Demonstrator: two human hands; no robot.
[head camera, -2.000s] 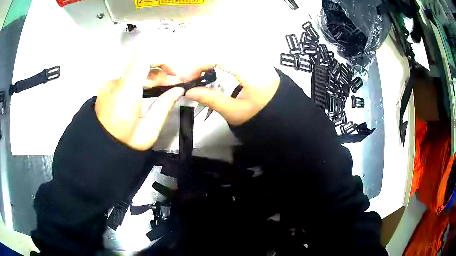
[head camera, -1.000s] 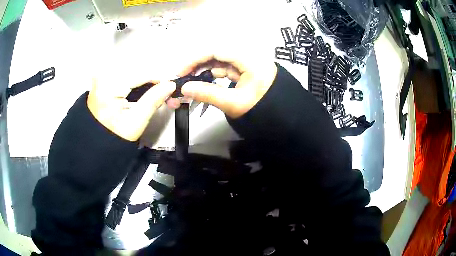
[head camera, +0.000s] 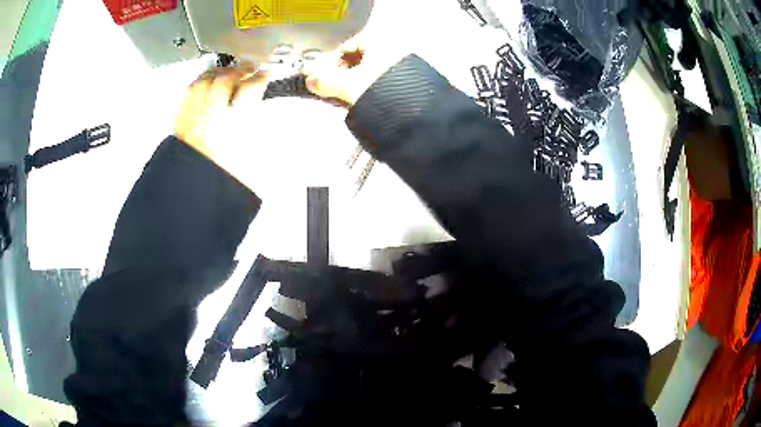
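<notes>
My left hand (head camera: 213, 98) and my right hand (head camera: 335, 82) are at the top centre, below the pale grey sewing machine head (head camera: 288, 37). A short black ribbed webbing strap (head camera: 286, 87) lies between them, and the fingers of both hands hold its ends. Glare washes out parts of both hands, and the needle area is hard to make out. Thin silvery points, perhaps of snips (head camera: 363, 169), show below my right wrist; what holds them cannot be told. Another black strap (head camera: 318, 227) points up from the dark heap at the near edge.
A loose pile of black slide buckles (head camera: 546, 125) is at the right, below a clear plastic bag (head camera: 567, 58) with dark contents. A strap with a buckle (head camera: 68, 148) lies at the left. Orange material (head camera: 722, 267) is beyond the right table edge.
Both hands have moved forward with the strap, from mid-table to the machine head. The thin silvery points now show apart from my right fingers. More of the machine head is in view.
</notes>
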